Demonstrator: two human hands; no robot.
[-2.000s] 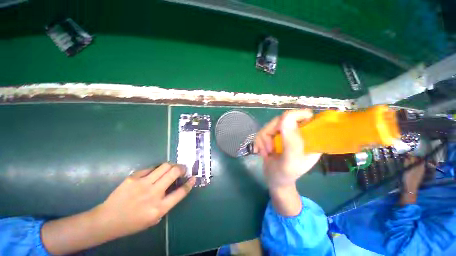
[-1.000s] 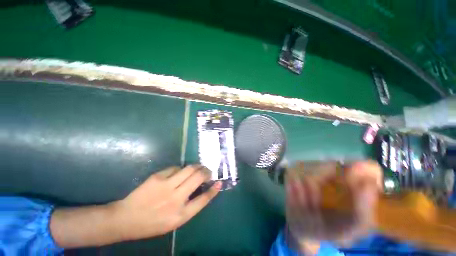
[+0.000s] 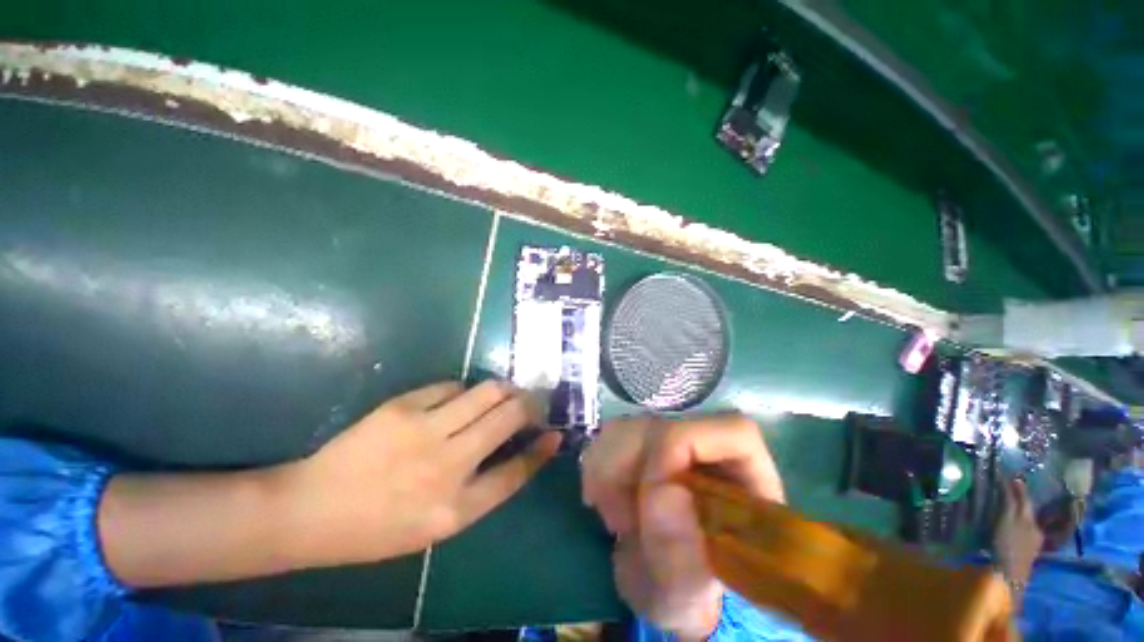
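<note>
An open phone assembly (image 3: 540, 345) lies flat on the dark green mat, just right of the seam, its dark board end away from me. My left hand (image 3: 408, 470) rests at its near end, fingertips on the lower left and bottom edge. My right hand (image 3: 677, 508) is closed round the orange electric screwdriver (image 3: 841, 564), just right of the phone's near end. The screwdriver's nose and bit are hidden by my fingers, so contact with the phone cannot be seen. A round grey dotted screw dish (image 3: 667, 341) sits right of the phone.
A chipped whitish ledge (image 3: 414, 144) separates the mat from the green belt, which carries phones (image 3: 760, 110). At the right are a dark block with a green-silver round part (image 3: 951, 474), a phone tray (image 3: 1004, 408), a small pink-white object (image 3: 917, 351) and another person's hand (image 3: 1017, 533).
My right hand has brought the screwdriver left from beside the dish to the phone's near end. My left hand stays on the phone. The camera view has turned and shifted.
</note>
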